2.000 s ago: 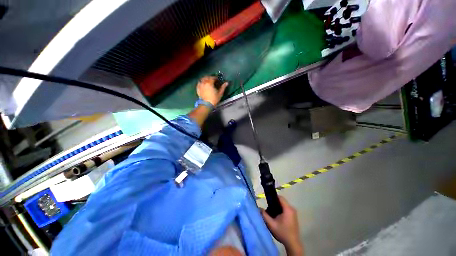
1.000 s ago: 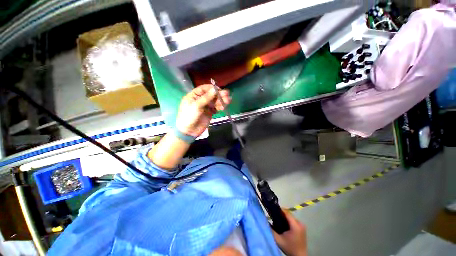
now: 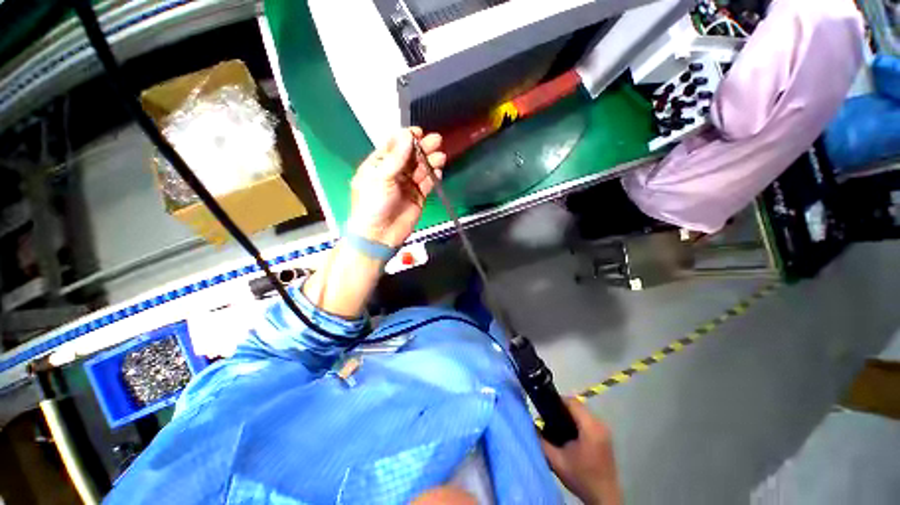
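Observation:
My right hand [image 3: 587, 449] is shut around the black electric screwdriver [image 3: 543, 390] at the bottom centre. Its long thin driver bit [image 3: 464, 237] runs up and left to my left hand [image 3: 392, 187]. The fingertips of my left hand close around the bit's tip, near the cabinet's lower corner. A screw at the tip is too small to make out. A blue band is on my left wrist. The white-edged cabinet [image 3: 493, 49] lies on the green bench, with a red part with a yellow centre [image 3: 533, 102] beneath it.
A black cord [image 3: 187, 168] crosses the left side and my left forearm. A cardboard box [image 3: 247, 202] with clear plastic stands at the left. A blue screw bin [image 3: 113, 390] is at lower left. A switch box with a red button [image 3: 407, 258] is on the bench edge. A person in pink [image 3: 760, 108] is at the right.
My left hand has come off the bench surface to the bit's tip, which has since moved slightly up and left. The cabinet corner now appears closer to the fingertips. My right hand still holds the screwdriver.

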